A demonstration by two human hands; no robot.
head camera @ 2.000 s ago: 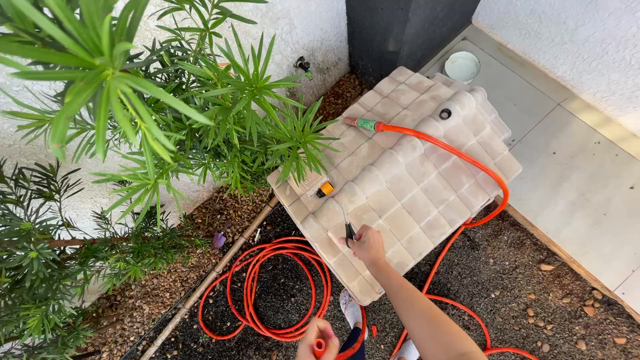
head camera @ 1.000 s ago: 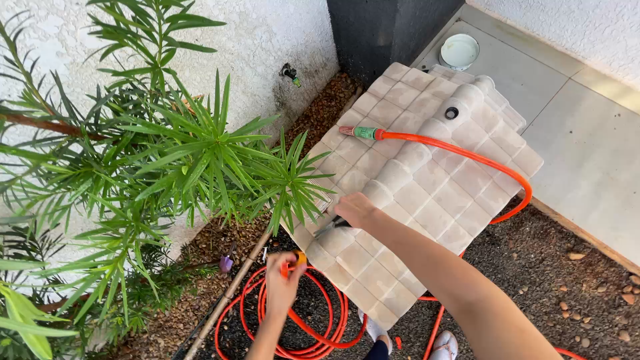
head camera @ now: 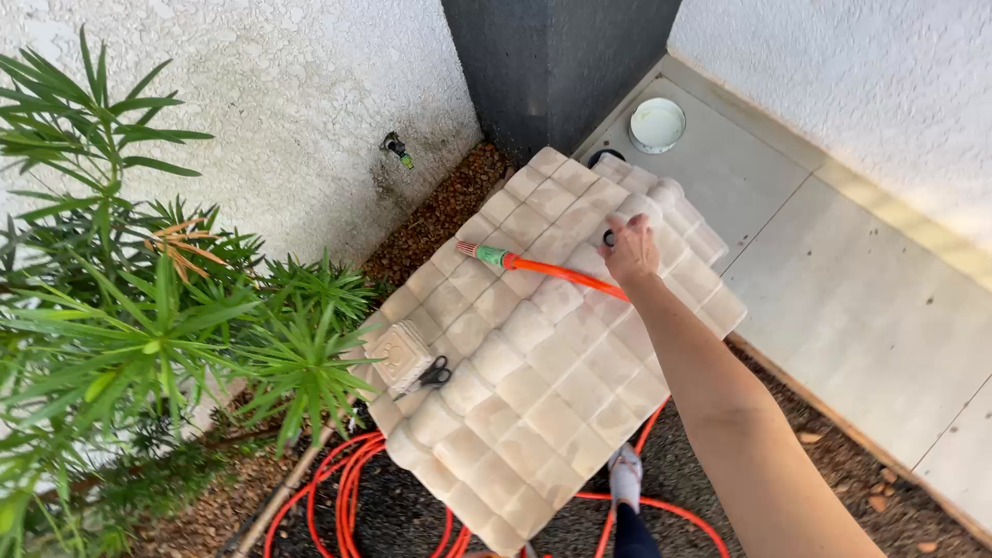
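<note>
My right hand (head camera: 632,248) reaches over a slab of beige roof-like tiles (head camera: 535,380), its thumb and fingertips closed around a small black ring (head camera: 610,238) on a raised ridge. An orange garden hose (head camera: 558,271) with a green and red end fitting (head camera: 487,253) lies across the tiles and passes under my right forearm. Black-handled scissors (head camera: 434,373) rest at the left part of the slab, against a small stack of square beige pieces (head camera: 399,356). My left hand is not clearly visible; only an unclear sliver of something shows at the bottom edge.
A wall tap (head camera: 397,149) sticks out behind the slab. A round white container (head camera: 657,125) stands on the paved floor (head camera: 845,287). Leafy plants (head camera: 155,341) crowd the left side. Orange hose coils (head camera: 349,496) lie on dark gravel, near my foot (head camera: 625,473).
My right hand has left the scissors, which it held earlier, and moved up and right to the black ring. My left hand, earlier with an orange fitting, has dropped from clear view. The view has shifted.
</note>
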